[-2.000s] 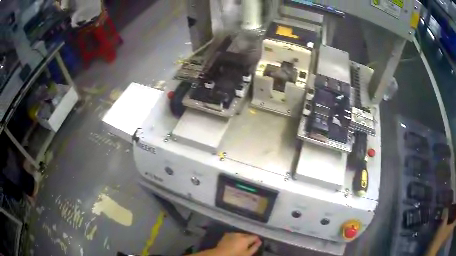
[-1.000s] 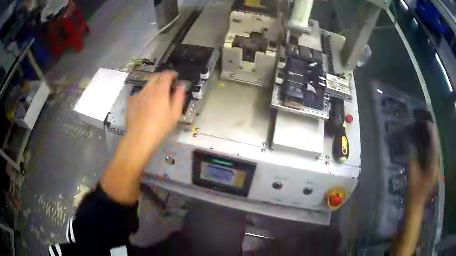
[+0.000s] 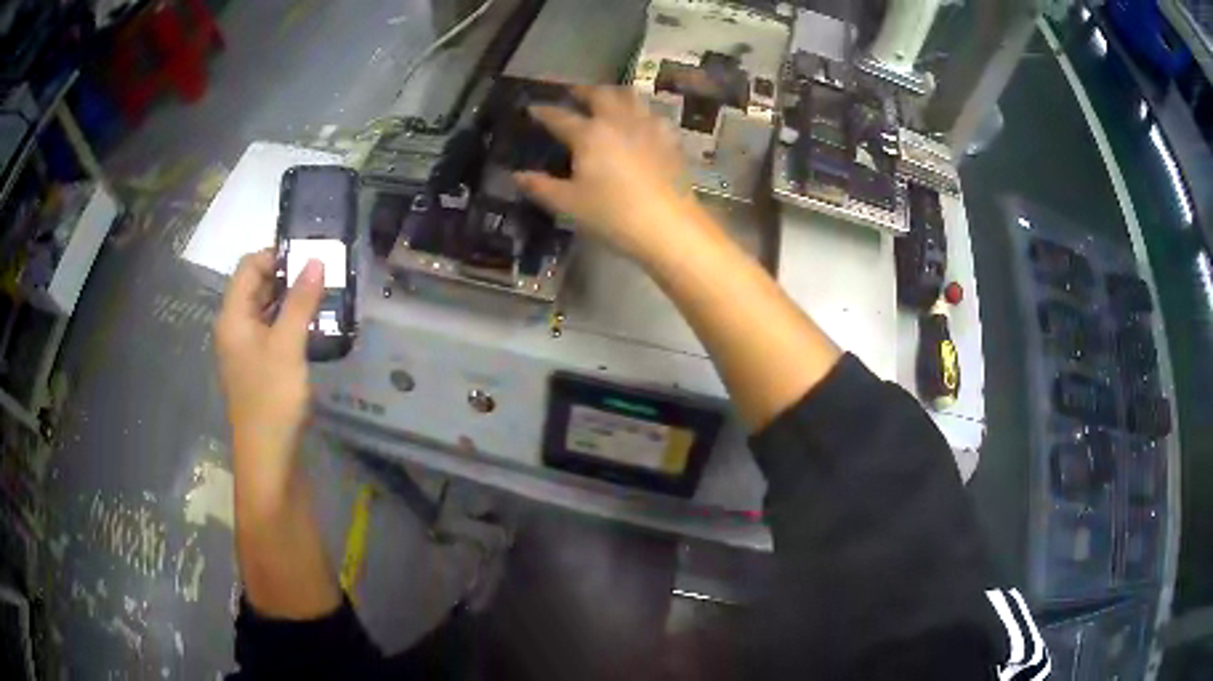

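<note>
My left hand point(image 3: 273, 326) holds a black handset assembly point(image 3: 319, 213) upright at the left of the machine, its back with a white patch towards me. My right hand point(image 3: 605, 166) is over the left fixture point(image 3: 486, 226), blurred, with fingers spread at a dark piece on the fixture. Whether the fingers touch or grip that piece cannot be told. The right fixture point(image 3: 841, 153) holds dark parts. The pale centre block point(image 3: 712, 100) stands between the fixtures.
The touch screen point(image 3: 629, 434) is on the machine front. A yellow-and-black handled tool point(image 3: 942, 366) and a small red button point(image 3: 954, 293) are at the right edge. A clear tray point(image 3: 1044, 512) with several black handsets lies at the right. A white plate point(image 3: 246, 220) juts out left.
My left hand has moved from the left fixture to its left and now holds a handset. My right hand has come from the right-hand tray to the left fixture. The view has shifted.
</note>
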